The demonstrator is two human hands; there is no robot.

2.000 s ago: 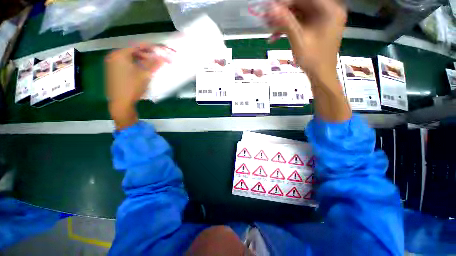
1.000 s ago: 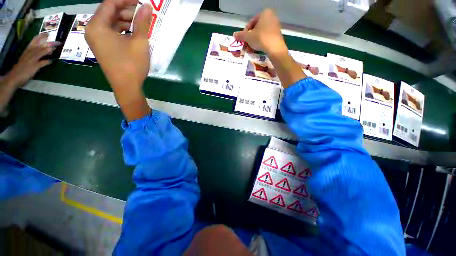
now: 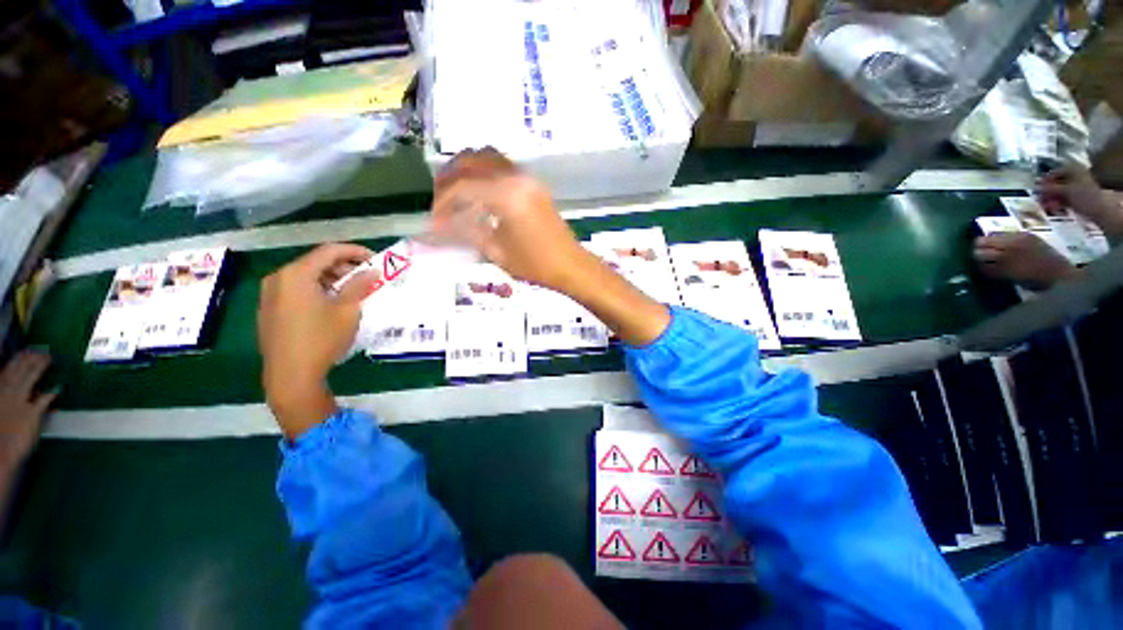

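My left hand [image 3: 308,322] holds a white label sheet [image 3: 392,263] with a red warning triangle by its edge, above the belt. My right hand [image 3: 499,219] is blurred at the sheet's right end; its fingers are pinched together, and whether a label is between them cannot be told. Below, product boxes [image 3: 487,342] with a photo at the top lie in an overlapping row on the green belt, partly hidden by my hands and the sheet. A stack of label sheets [image 3: 660,505] with rows of red triangles lies on the near ledge, partly under my right sleeve.
Labelled boxes [image 3: 180,302] lie at the left. A large white carton [image 3: 560,92], plastic bags [image 3: 265,166] and a brown carton [image 3: 788,92] stand behind the belt. Dark-sided boxes [image 3: 973,455] are at the right. Other people's hands [image 3: 1025,259] show at both edges.
My right hand has left the photo of a box and is now at the label sheet near my left hand. The view has tilted up, showing more behind the belt.
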